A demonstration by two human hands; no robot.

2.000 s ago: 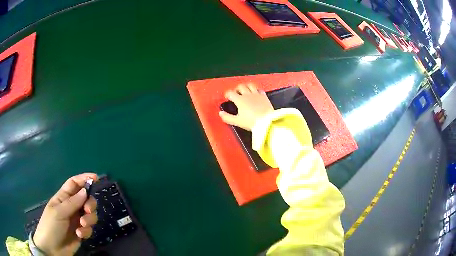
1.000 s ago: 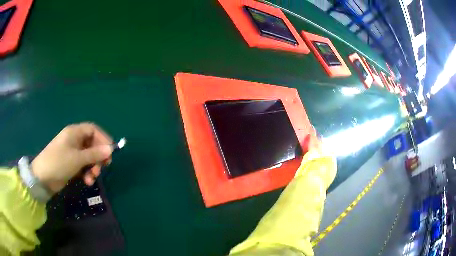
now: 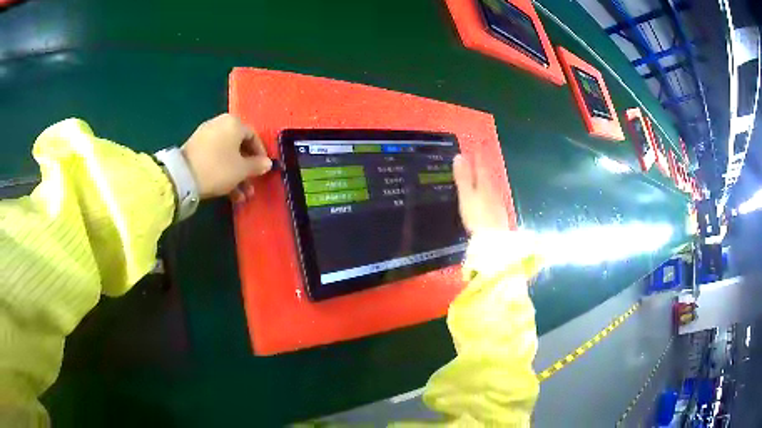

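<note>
A black-framed tablet lies on an orange-red foam pad in front of me. Its screen is lit with a dark grid, green cells and small text. My left hand is at the tablet's upper left edge, thumb and finger pinched on a tiny dark plug that touches or nearly touches the edge. Most of the plug is hidden by the fingertips. My right hand lies along the tablet's right edge, fingers extended; whether it presses on the tablet is unclear.
The green bench runs away to the right. More foam pads with tablets lie along its far side. A dark keyboard, mostly hidden, is at lower left beside my left sleeve. A grey floor with a yellow line is at lower right.
The tablet's screen has gone from dark to lit. My left hand has moved right from over the keyboard to the tablet's left edge with the plug. My right hand is now at the tablet's right edge.
</note>
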